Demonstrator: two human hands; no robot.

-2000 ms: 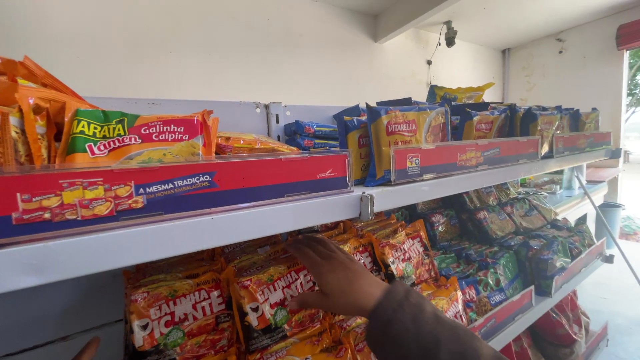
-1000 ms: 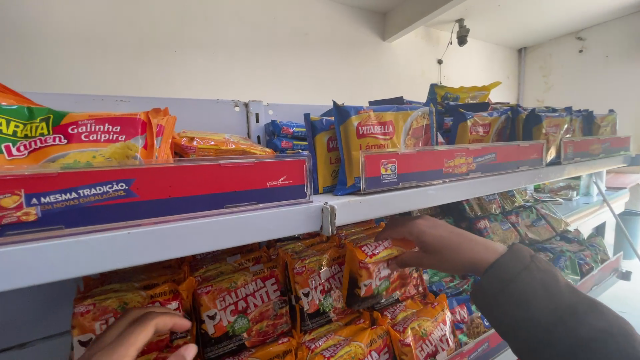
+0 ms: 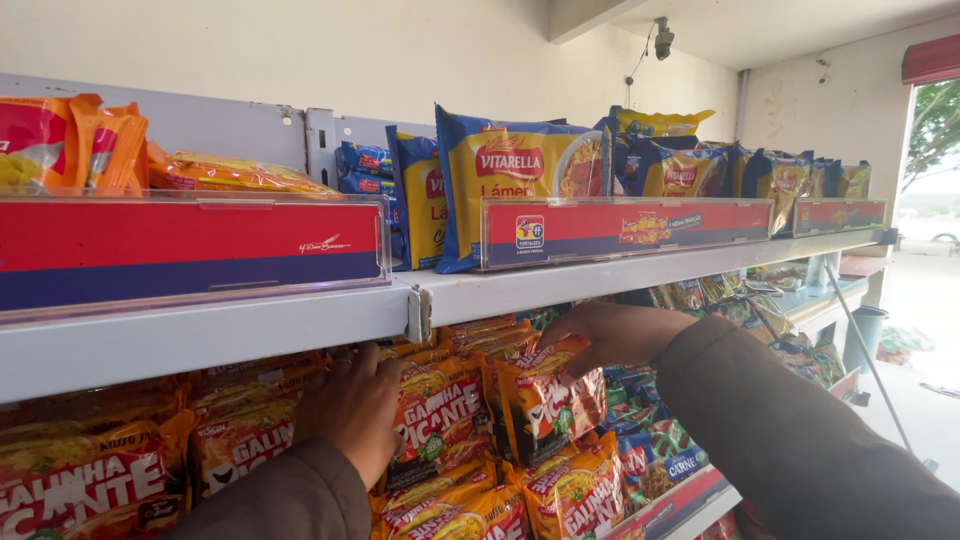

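On the lower shelf, rows of orange-and-red Nissin instant noodle packets stand and lie in stacks. My right hand (image 3: 607, 337) reaches in from the right, its fingers and thumb around the top of one noodle packet (image 3: 555, 397). At centre left, my left hand (image 3: 356, 409) rests among the packets, against the left edge of another noodle packet (image 3: 442, 420); some of its fingertips are hidden, and I cannot tell if it grips anything. Stacked noodle packets (image 3: 574, 491) lie below both hands.
Just above my hands runs the metal edge of the upper shelf (image 3: 510, 289), with blue-and-yellow Vitarella packets (image 3: 517, 169) behind a plastic label strip (image 3: 630, 232). Green packets (image 3: 667, 450) fill the shelf to the right. A grey bin (image 3: 866, 337) stands beyond.
My left hand has moved from in front of the packets at lower left in among them. My right hand stays at the packet it was touching a second ago. The view has come closer.
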